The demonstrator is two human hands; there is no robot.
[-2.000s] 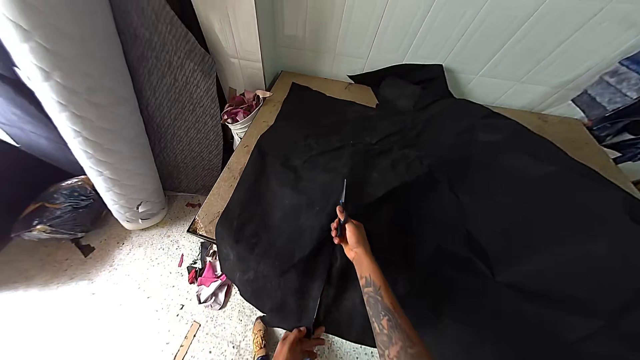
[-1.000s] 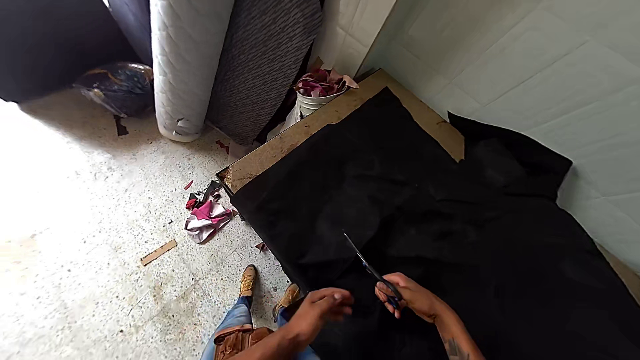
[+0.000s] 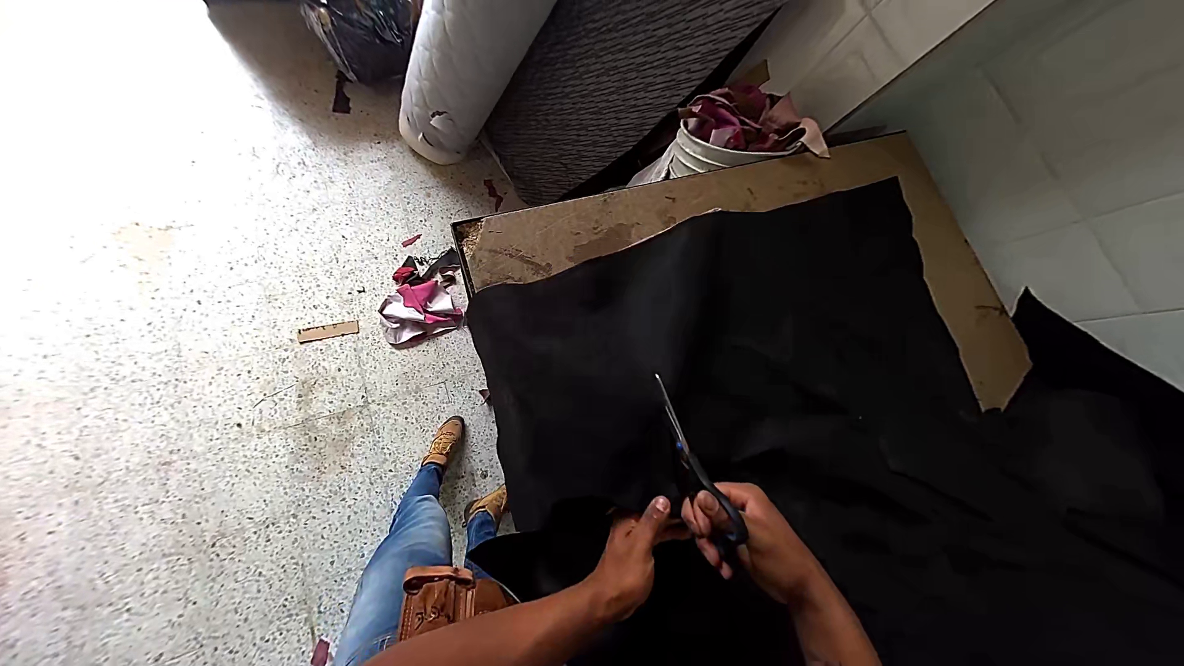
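Observation:
A large sheet of black fabric (image 3: 814, 314) covers most of the worktable and hangs over its near left edge. My right hand (image 3: 740, 536) grips black-handled scissors (image 3: 680, 435), whose blades point up and slightly left over the sheet. Just left of the scissor handles, my left hand (image 3: 638, 555) has its thumb raised and seems to pinch the fabric, with its fingers partly hidden. Dark cloth hides where the blades meet the material.
Bare worktable board (image 3: 592, 227) shows along the far edge. A white bucket (image 3: 698, 155) of maroon scraps stands behind it. Fabric scraps (image 3: 421, 314) and a wooden strip (image 3: 328, 331) lie on the speckled floor. Rolled quilted material (image 3: 462, 74) and a tiled wall (image 3: 1082, 185) stand beyond.
The view has turned and shifted strongly. My left hand, apart from the cloth one second ago, is now close beside the scissors at the fabric. The scissors stay in my right hand.

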